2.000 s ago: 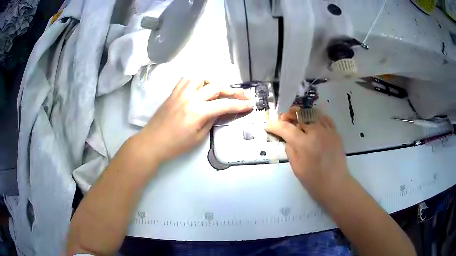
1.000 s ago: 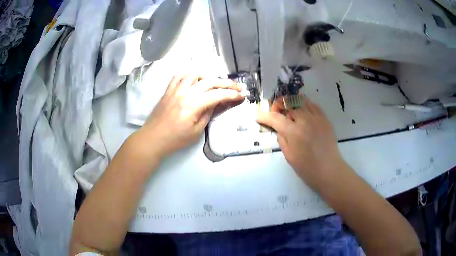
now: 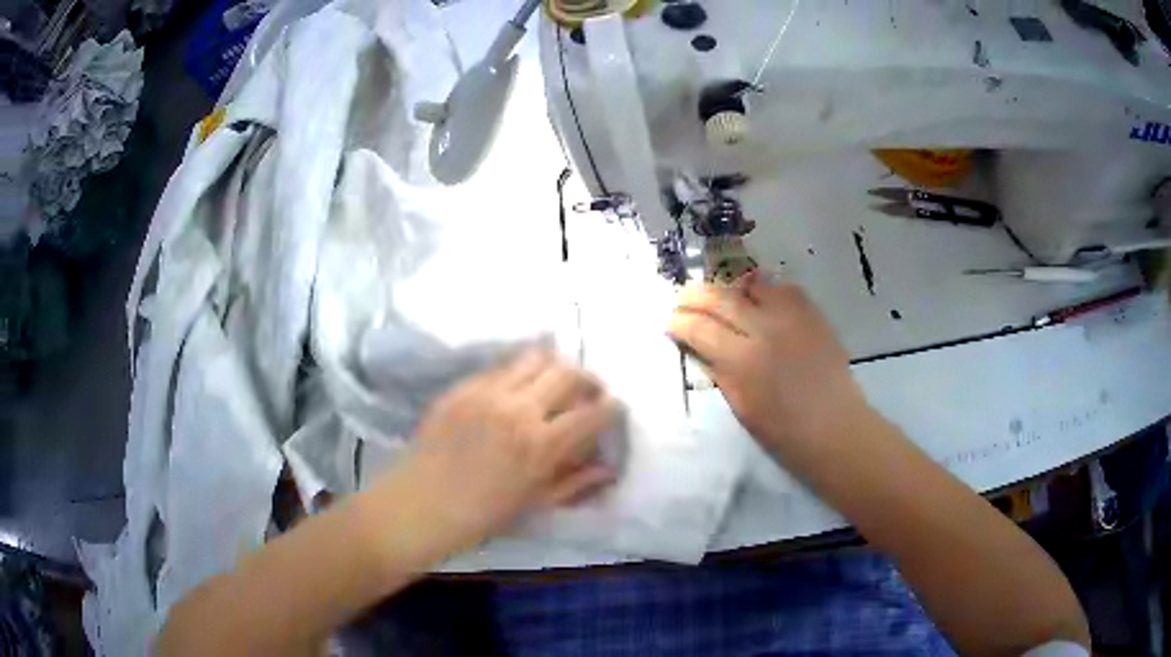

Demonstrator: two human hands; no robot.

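Note:
The pale grey-white garment (image 3: 424, 270) lies left of the needle, and a flat part of it spreads over the machine bed to the table's front edge. My left hand (image 3: 520, 430), blurred, holds a fold of the cloth in front of and left of the presser foot (image 3: 670, 257). My right hand (image 3: 758, 340) rests beside the foot, its fingertips on the cloth's right edge. The bright lamp light washes out the cloth near the foot. The sewing machine head (image 3: 873, 77) stands above.
A grey work lamp (image 3: 475, 116) hangs over the cloth. Thread snips (image 3: 944, 207), a white-handled pointed tool (image 3: 1053, 273) and a thin dark-red stick (image 3: 1092, 306) lie at the right. A yellow ring (image 3: 927, 164) is behind the snips. A blue crate (image 3: 225, 49) shows at upper left.
My left hand has moved toward me from beside the foot, and cloth now covers the bed in front of the foot. My right hand stays beside the foot. The view has shifted.

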